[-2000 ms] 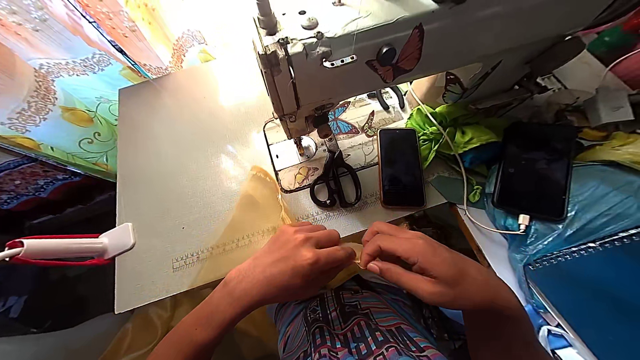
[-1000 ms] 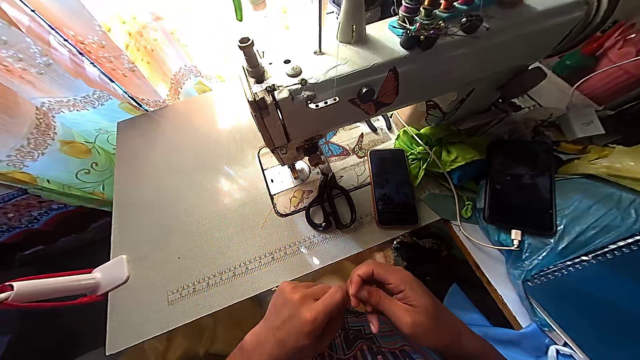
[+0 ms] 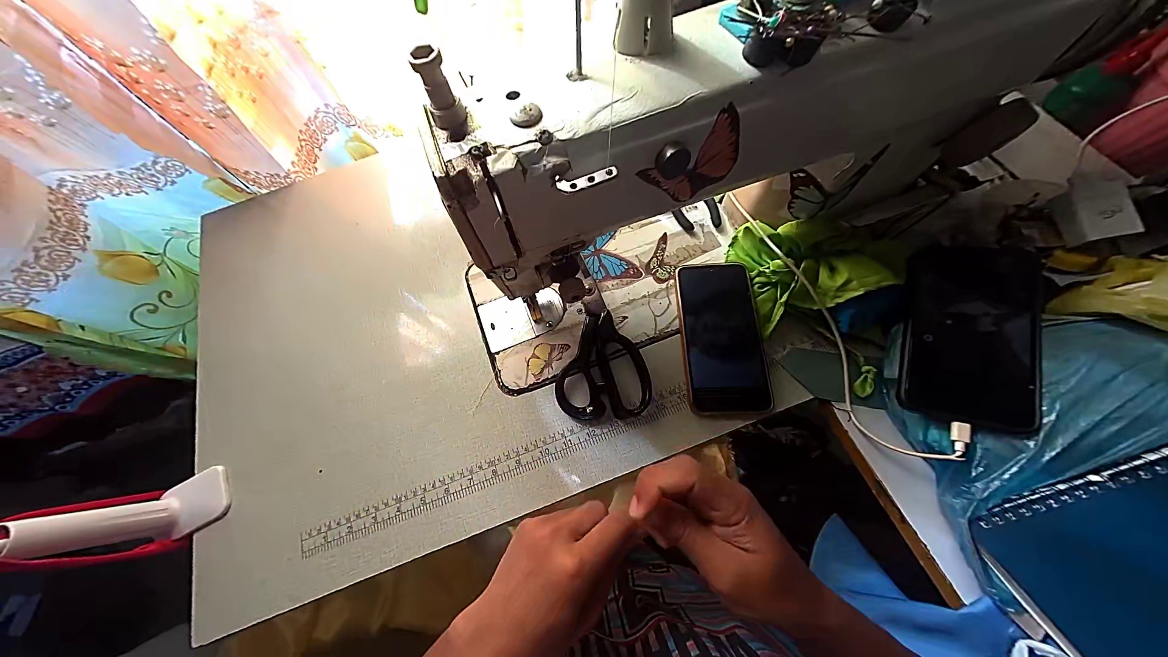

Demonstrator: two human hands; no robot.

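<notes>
My left hand (image 3: pixel 561 566) and my right hand (image 3: pixel 716 529) meet at the near edge of the sewing table (image 3: pixel 365 420), their fingertips pinching a bit of yellowish fabric (image 3: pixel 623 495). More yellow-gold fabric (image 3: pixel 392 598) hangs below the table's edge. Beyond my hands, black-handled scissors (image 3: pixel 604 379) lie beside the needle area of a sewing machine (image 3: pixel 593 155) with butterfly decorations. A dark-screened phone (image 3: pixel 725 338) rests just right of the scissors. Printed along the table's near side is a ruler scale (image 3: pixel 493 474).
A white plastic arm with a red edge (image 3: pixel 109 529) juts in at the left, near a patterned curtain (image 3: pixel 100 210). On the right are a tablet-like device (image 3: pixel 972 338) with a white cable, bright green cloth (image 3: pixel 803 265), blue plastic (image 3: pixel 1077 392) and a blue spiral notebook (image 3: pixel 1095 557).
The yellow fabric that lay across the table two seconds ago is off its top, down by my hands. My hands have drawn closer together. The view has shifted somewhat.
</notes>
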